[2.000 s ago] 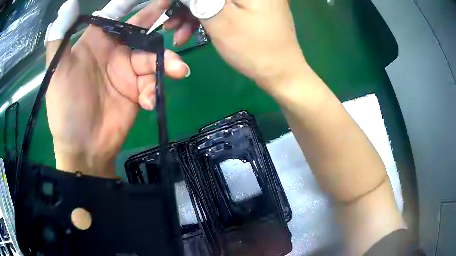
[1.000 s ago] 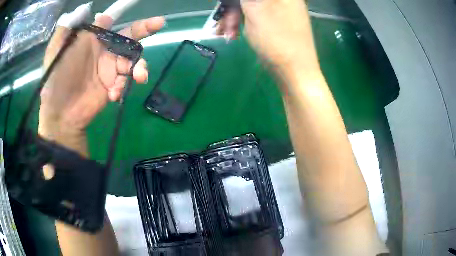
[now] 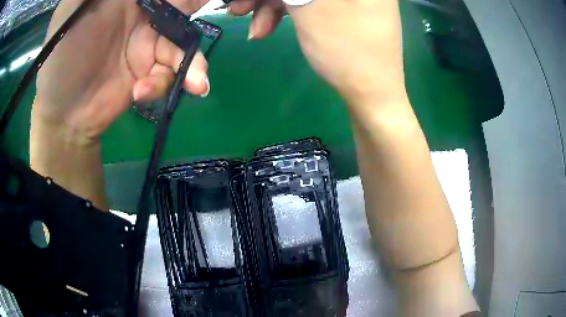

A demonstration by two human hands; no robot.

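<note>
A black phone middle frame (image 3: 74, 232) is close to the camera at the left, its holed plate low and its narrow end bar up. My left hand (image 3: 118, 68) holds it near the end bar, palm towards me; the fingertips at the top are cut off by the picture's edge. My right hand (image 3: 335, 43) is at the top centre, partly cut off. It holds the trimming knife (image 3: 202, 12), whose silver blade tip is at the corner of the end bar. The knife's handle is mostly hidden.
Two stacks of black frames, left (image 3: 202, 272) and right (image 3: 298, 272), stand on a white sheet (image 3: 456, 204). Another frame (image 3: 211, 31) lies on the green mat (image 3: 260, 99) behind my left hand. Clear plastic (image 3: 22, 15) is at the upper left; a grey panel (image 3: 527, 161) is at the right.
The held frame has come closer and larger in view. My right hand has come back from the upper right, bringing the blade to the end bar. The loose frame is now partly hidden.
</note>
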